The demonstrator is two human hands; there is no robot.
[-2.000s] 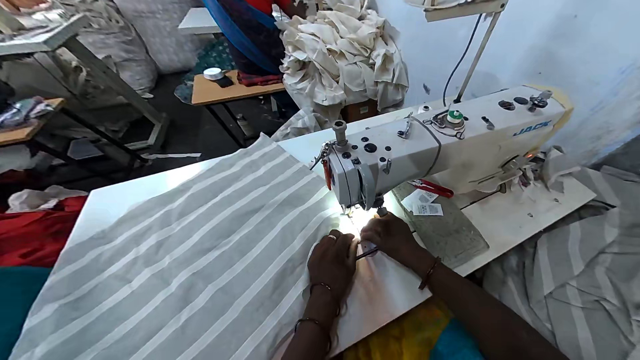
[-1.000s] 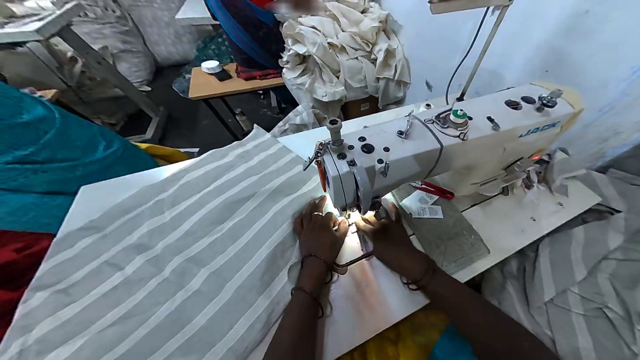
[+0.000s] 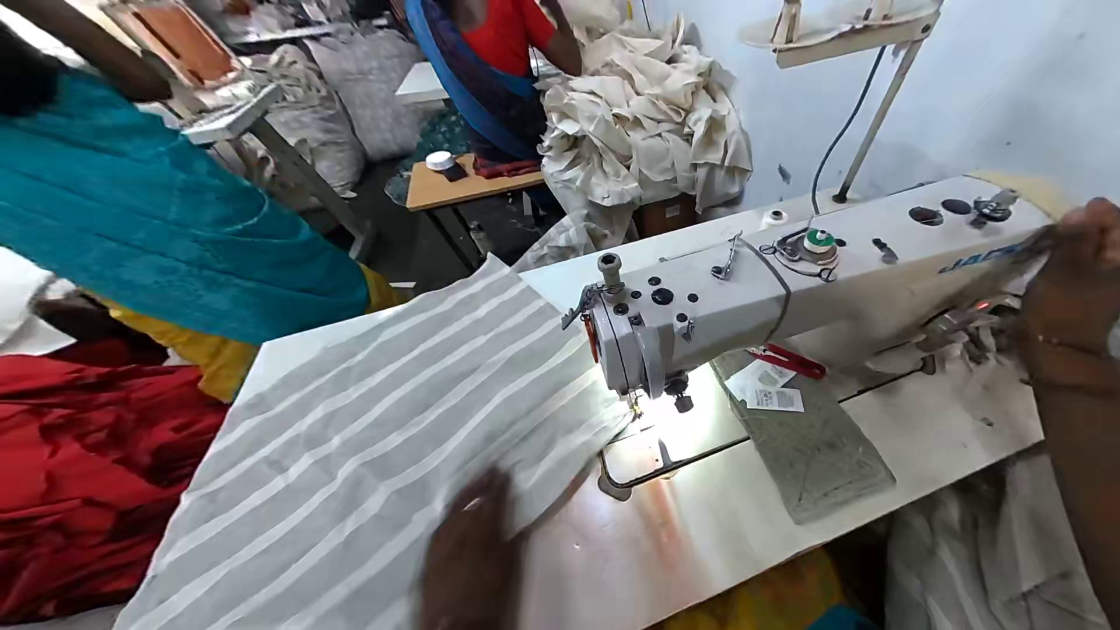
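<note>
A grey fabric with white stripes [image 3: 376,429] lies over the left part of the sewing table, its right corner reaching under the needle area of a white Jack sewing machine [image 3: 700,306]. Blurred by motion, my left hand [image 3: 477,534] is over the lower right edge of the fabric; whether it grips the cloth does not show. My right hand [image 3: 1085,254] is at the far right, beside the handwheel end of the machine, with fingers curled; what it holds, if anything, cannot be seen. The machine's lamp lights the needle plate [image 3: 643,455].
Red-handled snips [image 3: 787,360] and white labels [image 3: 774,398] lie by a grey pad [image 3: 814,455]. Striped cloth [image 3: 980,551] hangs at the lower right. A person in teal [image 3: 175,219] is at the left, another person [image 3: 499,52] behind, near heaped cream cloth [image 3: 647,122].
My hands have parted from beside the needle: the right moved to the machine's far right end, the left toward the lower left. The person in teal shows more at the left.
</note>
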